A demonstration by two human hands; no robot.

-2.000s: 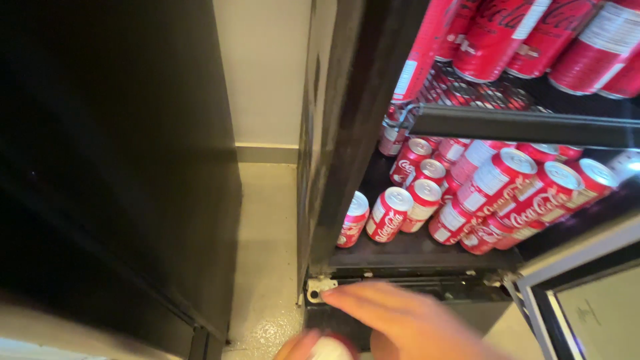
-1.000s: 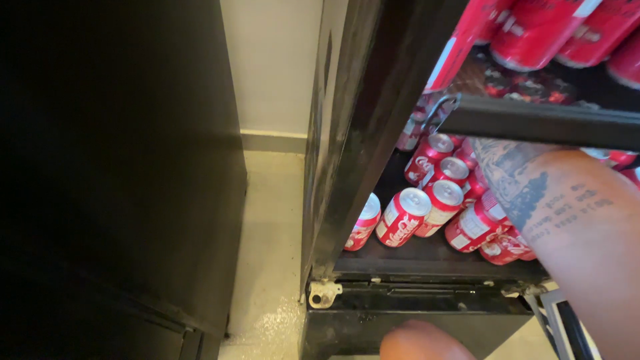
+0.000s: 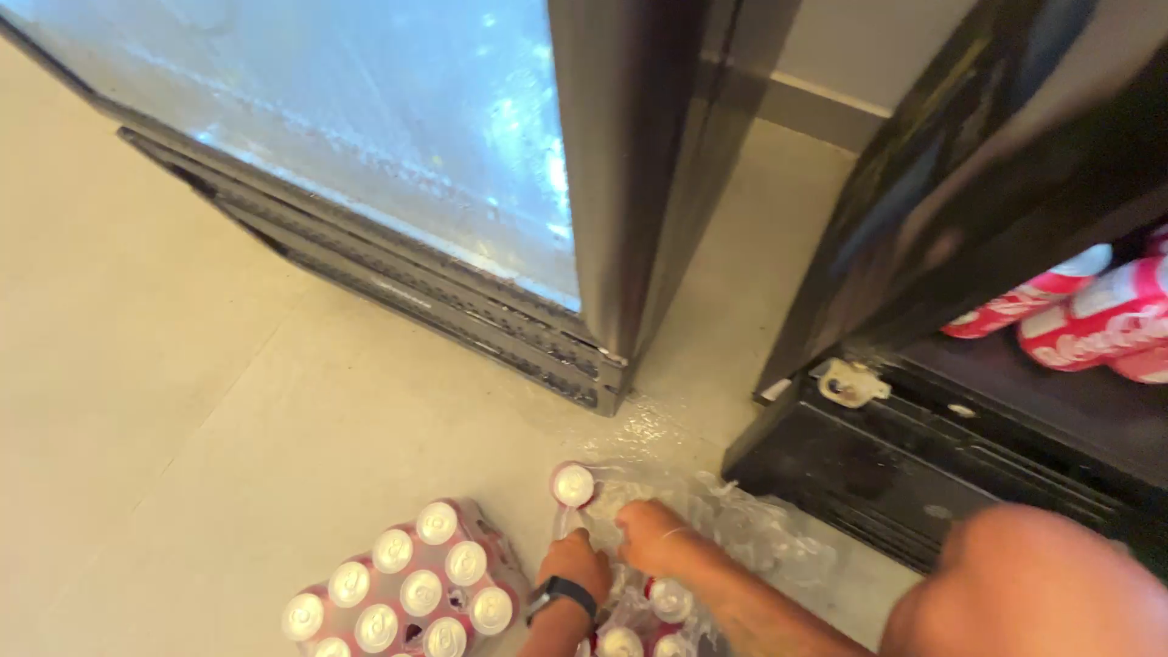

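My left hand, with a dark watch on its wrist, is at the torn clear plastic wrap on the floor; its fingertips are partly hidden. To its right, my right hand is closed on the wrap, knuckles up. A red soda can stands just beyond my left hand, its silver top showing. Beneath and between my forearms are several more cans with film around them. At the lower left stands a shrink-wrapped pack of red cans, its film torn in places.
An open black fridge at the right has Coca-Cola cans lying on its bottom shelf and a metal hinge bracket at its corner. A second glass-door fridge stands at the upper left. The floor between them looks wet. A bent knee is at lower right.
The view has swung down and left to the floor. My right arm, which reached into the fridge a second ago, is now down at the plastic wrap beside my left hand.
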